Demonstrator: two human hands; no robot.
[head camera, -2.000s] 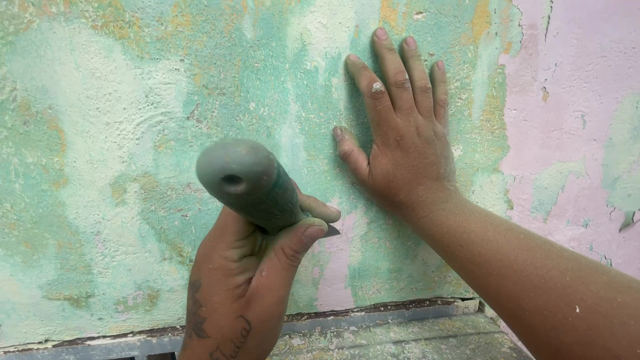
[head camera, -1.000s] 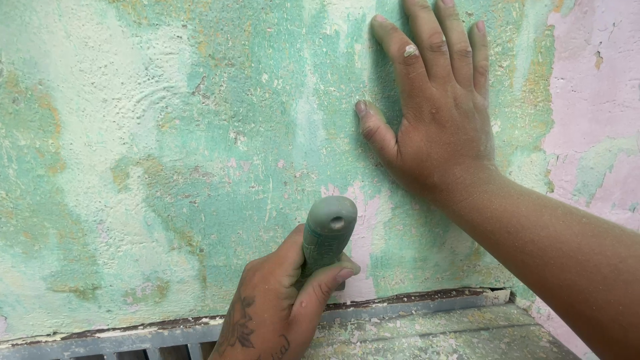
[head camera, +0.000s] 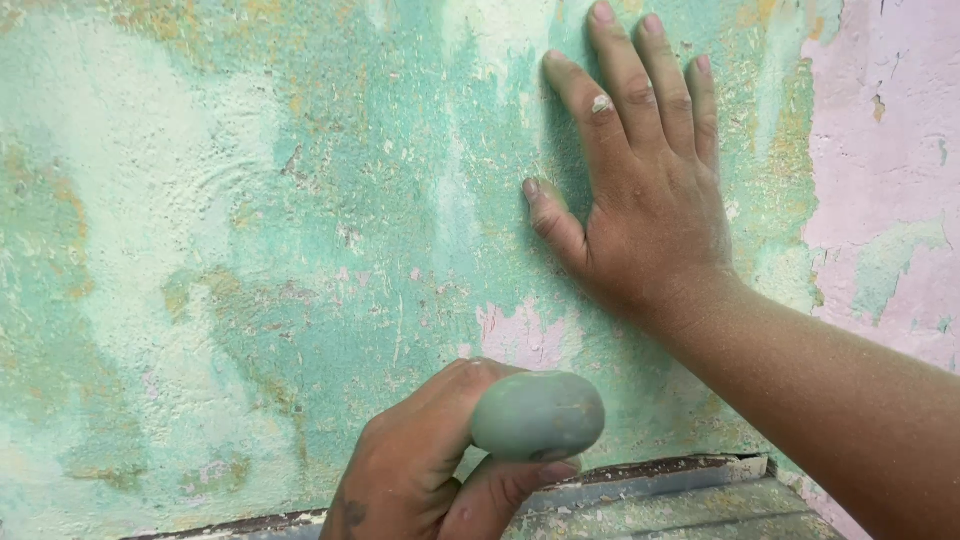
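Note:
My left hand (head camera: 427, 450), low in the middle of the view, is closed around the green handle (head camera: 538, 415) of a hand tool. The rounded butt of the handle faces the camera and hides the blade. Just above the handle, a ragged patch of pink paint (head camera: 525, 330) shows on the wall. My right hand (head camera: 645, 172) lies flat against the green, flaking painted wall (head camera: 352, 195), with spread fingers pointing up and a white fleck on one knuckle. It holds nothing.
Pink paint (head camera: 877, 187) with chips and cracks covers the wall's right side. Along the wall's foot runs a grey ledge (head camera: 637, 487), with a dark gap behind it. Paint flakes litter the ribbed surface (head camera: 675, 514) in front.
From two seconds ago to now, my left hand has moved down and to the right with the tool. The handle's butt looks larger than one second ago. My right hand remains on the wall.

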